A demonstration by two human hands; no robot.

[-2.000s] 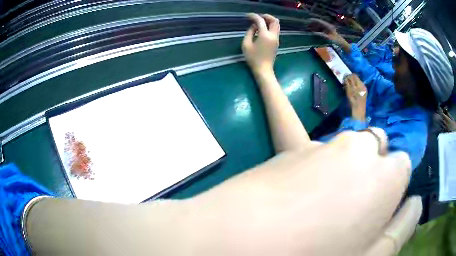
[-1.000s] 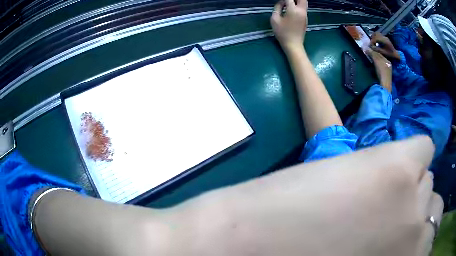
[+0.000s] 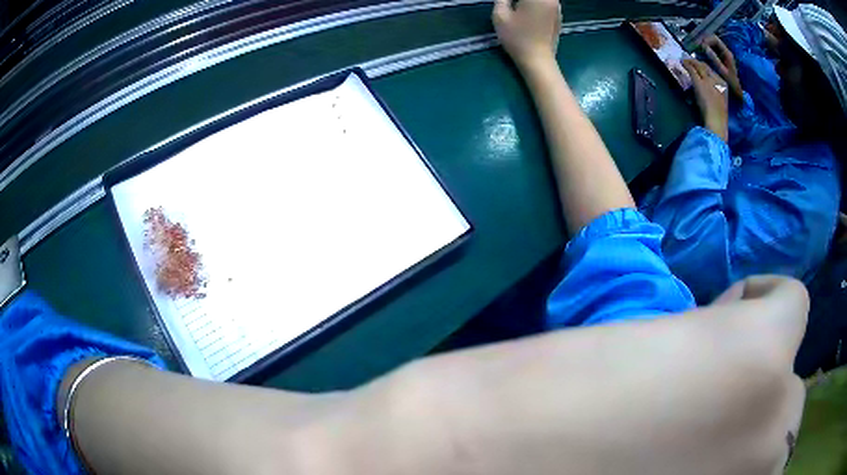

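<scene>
A black-rimmed tray [image 3: 444, 248] with a white liner [image 3: 288, 199] lies on the green bench. A heap of tiny orange-red parts [image 3: 175, 258] is at its left end, and a few specks lie near its top right corner. My left forearm crosses the bottom of the picture, large and close, with a bracelet at the wrist. My left hand [image 3: 743, 371] is at the lower right, curled and blurred, its fingertips hidden. My right hand [image 3: 531, 32] is beyond the bench near the rails, cut off by the top edge; I cannot see whether it holds anything.
Silver rails [image 3: 269, 60] run beyond the tray. A pale metal plate [image 3: 11, 269] is at the left edge. To the right, a person in a blue smock and striped cap has hands at a smaller tray [image 3: 671, 57]. A dark fixture [image 3: 643, 107] lies on the bench beside them.
The view has shifted, and the tray sits higher and further right. My right hand has moved up to the top edge. The neighbour's far hand has come from the rails to the smaller tray.
</scene>
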